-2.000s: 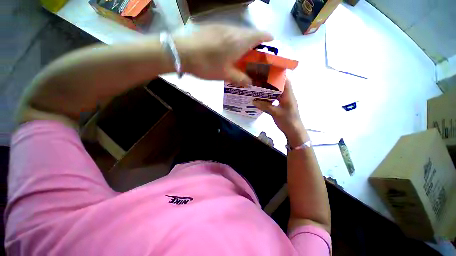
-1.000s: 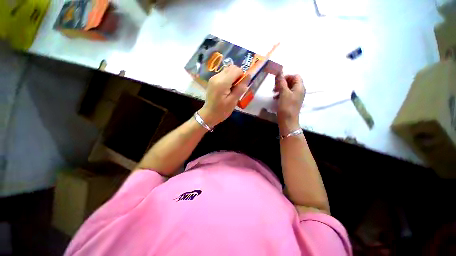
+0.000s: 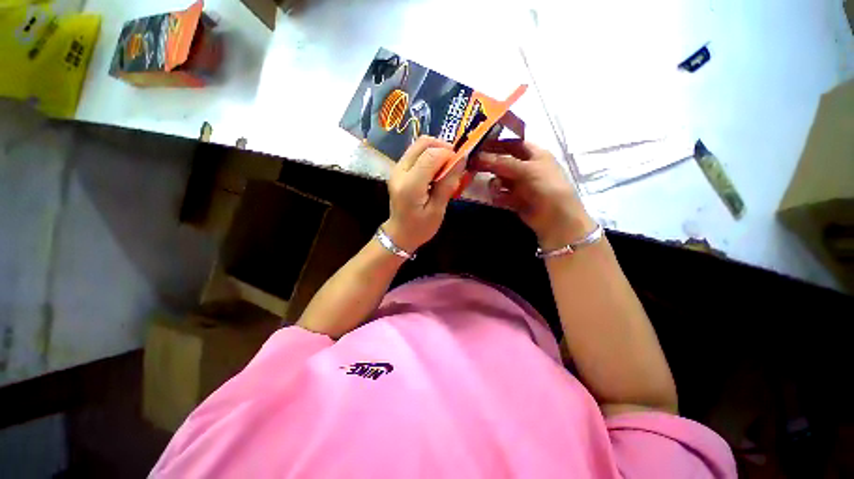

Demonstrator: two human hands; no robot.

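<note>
A dark printed retail carton (image 3: 412,105) with an orange coil picture lies tilted over the white table's front edge. Its orange end faces right, with the end flap (image 3: 510,96) raised. My left hand (image 3: 423,182) holds the carton's near side by the orange end, fingers on the printed face. My right hand (image 3: 529,184) is at the open end, its fingertips inside or against the flaps. The fingertips are partly hidden, so I cannot tell whether they hold anything.
A loose black hang tab (image 3: 695,60) and an olive utility knife (image 3: 719,180) lie right on the table (image 3: 618,94), near thin white sheets (image 3: 625,161). Another retail carton (image 3: 161,47) and a yellow bag (image 3: 42,56) are far left. Brown cartons stand right (image 3: 824,154) and below left (image 3: 187,360).
My left hand moved from the carton's open top to its near side, and the carton turned onto its side. In the last second my right hand moved in to the open end.
</note>
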